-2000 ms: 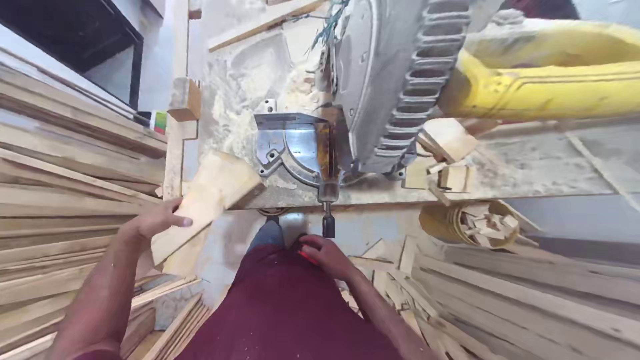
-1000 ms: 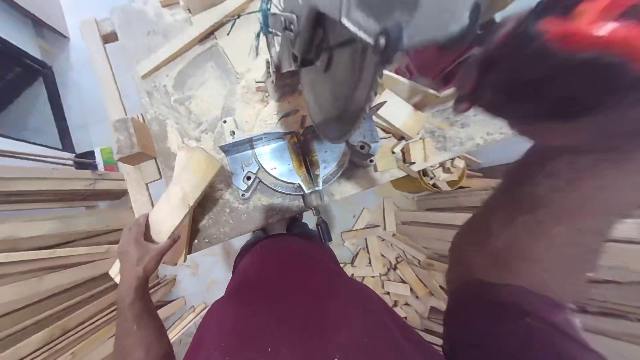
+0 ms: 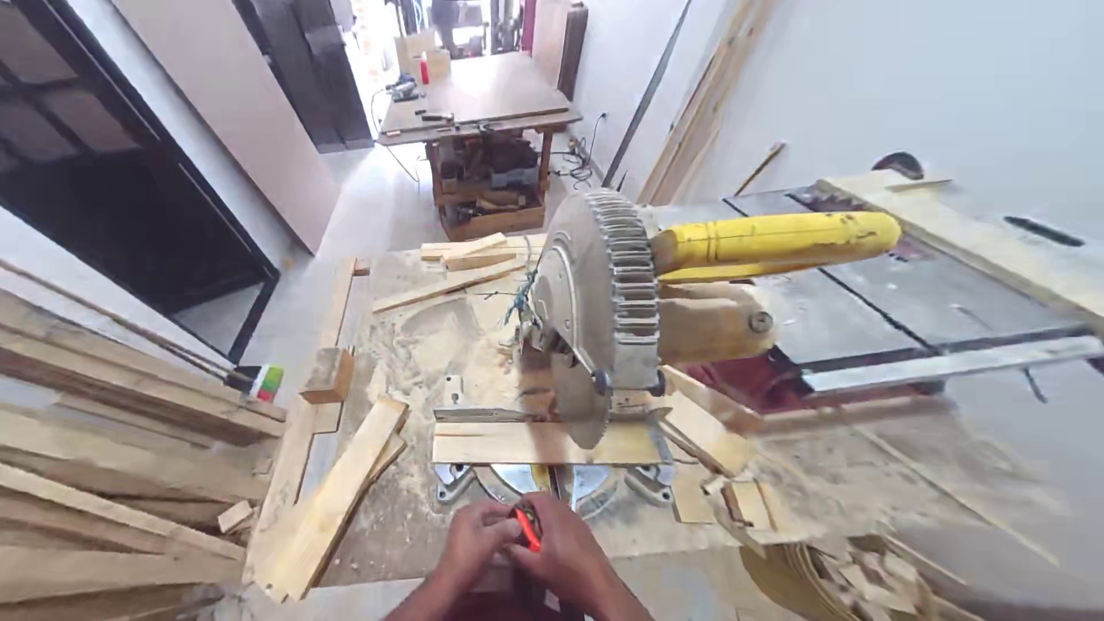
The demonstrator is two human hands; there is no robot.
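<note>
My left hand (image 3: pixel 477 539) and my right hand (image 3: pixel 565 543) meet at the front of a miter saw, both fingers closed on a small orange and black object (image 3: pixel 527 528), whose kind I cannot tell. Beyond them a wooden board (image 3: pixel 492 443) lies across the saw's table against the metal fence. The circular blade (image 3: pixel 580 401) is raised beside the ribbed guard (image 3: pixel 634 276), its lower edge showing in front of the board; a yellow handle (image 3: pixel 776 241) extends right. Another wooden plank (image 3: pixel 332 509) lies slanted on the bench at the left.
Sawdust (image 3: pixel 431 345) and offcuts cover the workbench. A wooden block (image 3: pixel 328 376) sits at its left edge. Stacked lumber (image 3: pixel 103 431) fills the left side. A bucket (image 3: pixel 780 573) of scraps stands front right, a table saw (image 3: pixel 862 310) behind. Farther back is another worktable (image 3: pixel 492 90).
The view has swung upward. My left hand has left the slanted plank, and my right hand has come from the right; they are now together. A board now lies on the saw's table.
</note>
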